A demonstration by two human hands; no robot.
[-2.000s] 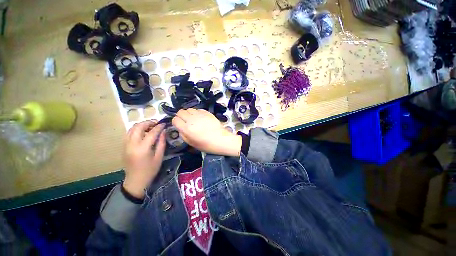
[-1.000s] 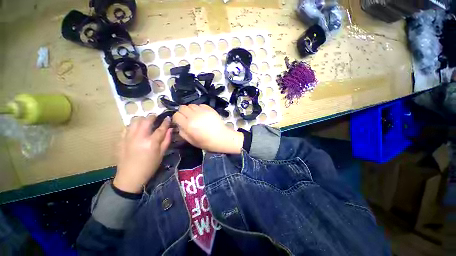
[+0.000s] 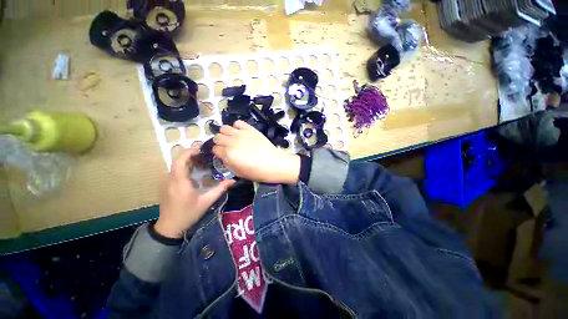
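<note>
My left hand (image 3: pixel 185 196) holds a black cup-shaped housing (image 3: pixel 219 168) at the tray's front edge, thumb and fingers around its rim. My right hand (image 3: pixel 252 154) is over the housing's upper right side, fingertips at its rim. Whether the right fingers pinch a small part is hidden. A pile of small black plastic parts (image 3: pixel 252 115) lies on the white perforated tray (image 3: pixel 215 68) just beyond my hands. Two housings stand at the tray's right side, the upper one shiny-faced (image 3: pixel 301 90). A heap of tiny purple fasteners (image 3: pixel 366 107) lies right of the tray.
More black housings (image 3: pixel 175 96) stand at the tray's left and back left. A yellow-green bottle (image 3: pixel 62 132) and crumpled clear plastic lie at left. Bagged housings (image 3: pixel 395 28), a dark housing and stacked grey trays (image 3: pixel 482 15) are at the back right. A blue bin (image 3: pixel 458 171) is below the bench's right edge.
My left hand has opened wider around the housing, with its thumb now at the near rim, and more of the housing shows. My right hand stays close over it. The camera view has shifted slightly.
</note>
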